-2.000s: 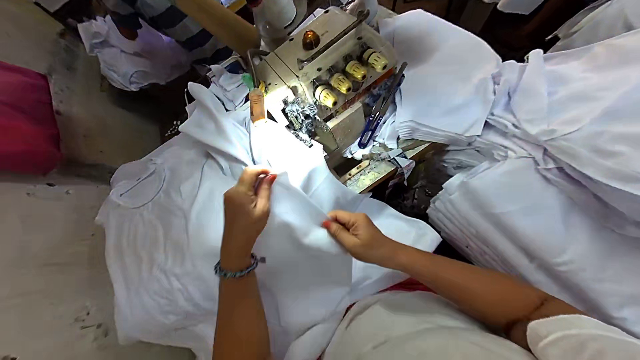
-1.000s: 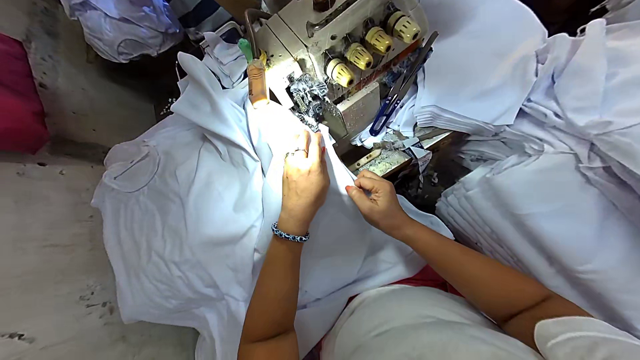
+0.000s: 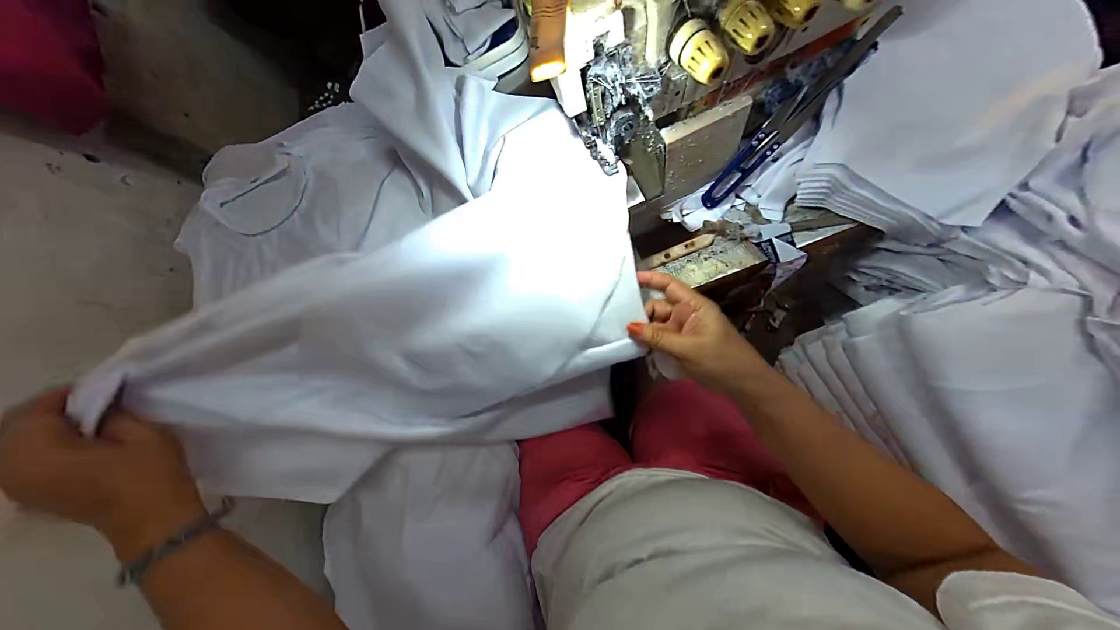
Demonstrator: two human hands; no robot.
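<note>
A white fabric piece (image 3: 420, 306) is stretched between my hands, under the bright lamp of an overlock sewing machine (image 3: 621, 114). My left hand (image 3: 96, 464), blurred and wearing a bracelet at the wrist, grips a bunched end at the far left. My right hand (image 3: 682, 332) pinches the cloth's right edge between thumb and fingers, just below the machine's needle area. The upper right part of the cloth lies against the presser foot area; whether it is under the foot I cannot tell. Beneath and behind lies a white garment with a round neckline (image 3: 262, 206).
Blue-handled thread snips (image 3: 744, 166) and a dark pointed tool lie on the machine's right side, near yellow tension dials (image 3: 698, 51). Stacks of white cut fabric (image 3: 989, 376) fill the right. A red item (image 3: 48, 66) is at the upper left. Fabric scraps lie by the machine's edge.
My left hand has moved from beside the machine's foot to the far left, drawing the cloth out with it. My right hand stays at the cloth's right edge. The view has moved closer.
</note>
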